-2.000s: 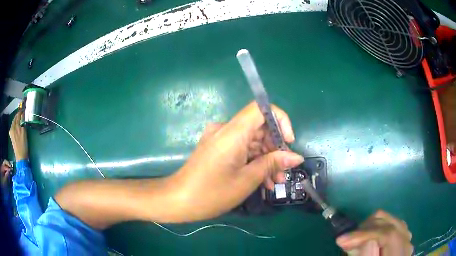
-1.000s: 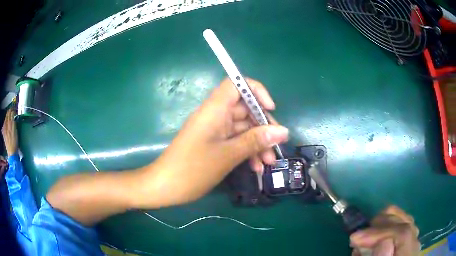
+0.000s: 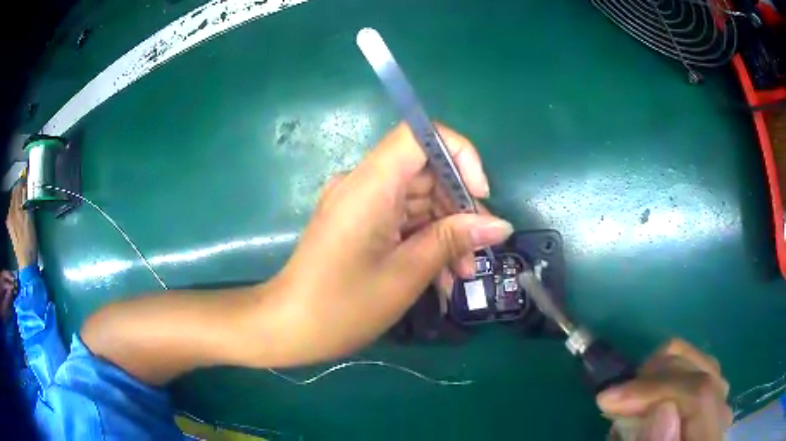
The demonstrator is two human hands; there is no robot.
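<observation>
My left hand [image 3: 371, 250] holds silver tweezers [image 3: 412, 105] pen-like, their rounded end pointing up and their tip down at the upper part of the device housing [image 3: 477, 295]. The small black rounded housing shows a white label and a circuit board. It sits in a black jig [image 3: 546, 250], whose left part is mostly hidden under my left hand. My right hand [image 3: 670, 394], at the lower right and slightly blurred, holds the soldering iron [image 3: 576, 343]. The iron's tip is at the housing's right side; whether it touches the board I cannot tell.
A solder spool [image 3: 43, 170] stands at the left, its wire [image 3: 121, 226] curving under my left forearm. A round fan grille [image 3: 676, 26] and a red tray [image 3: 765, 146] are at the upper right. Another person's hand [image 3: 21, 226] and blue sleeve show at the left edge.
The iron's tip moved off the housing's right edge, then back over it. The tweezers' angle shifted, first leaning left, now slightly steeper. The view shifted, so the jig and fan appear higher.
</observation>
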